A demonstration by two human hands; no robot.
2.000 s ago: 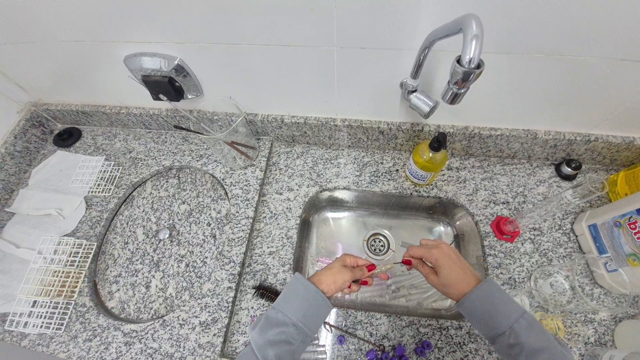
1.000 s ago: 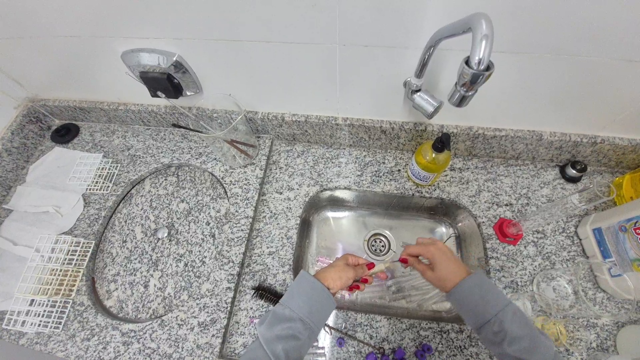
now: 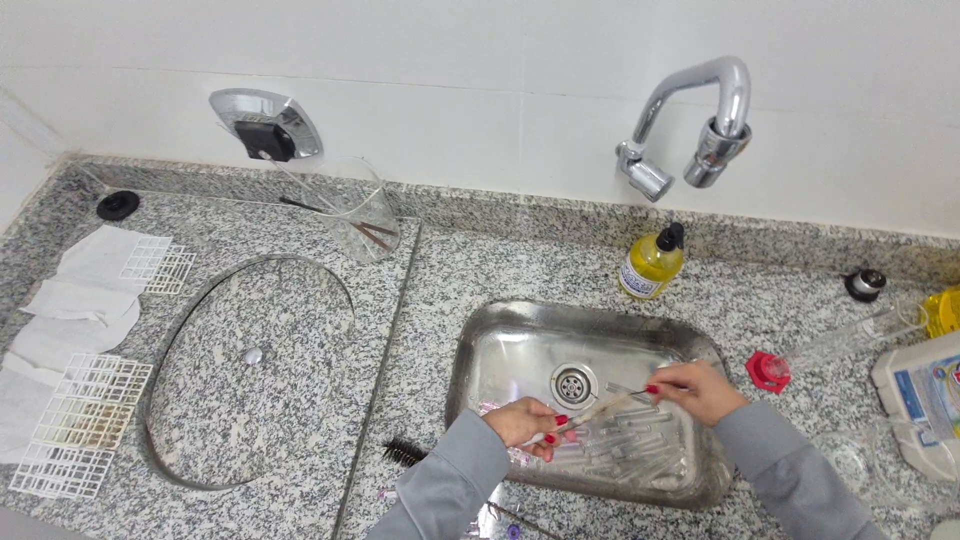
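Over the steel sink (image 3: 517, 352), my left hand (image 3: 529, 429) holds a slim clear tube (image 3: 559, 433) between thumb and fingers. My right hand (image 3: 694, 390) pinches the dark wire end of a thin brush (image 3: 611, 403), whose pale bristly part points toward the tube. Whether its tip is inside the tube I cannot tell. Many clear tubes (image 3: 637, 450) lie in the sink below my hands, some with pink marks. The drain (image 3: 574, 385) shows just behind my hands. A black-bristled brush (image 3: 405, 452) lies by my left sleeve, and a purple cap (image 3: 513, 531) is at the bottom edge.
Behind the sink stand a yellow soap bottle (image 3: 652, 262) and a chrome faucet (image 3: 697, 120). A glass cylinder with a red base (image 3: 769, 372) lies right, near a white jug (image 3: 922, 397). White wire racks (image 3: 90, 420) rest on paper at left; a clear beaker (image 3: 360, 225) stands near the wall.
My right hand has moved away from my left, and more of the thin brush shows between them. My left hand still holds the tube.
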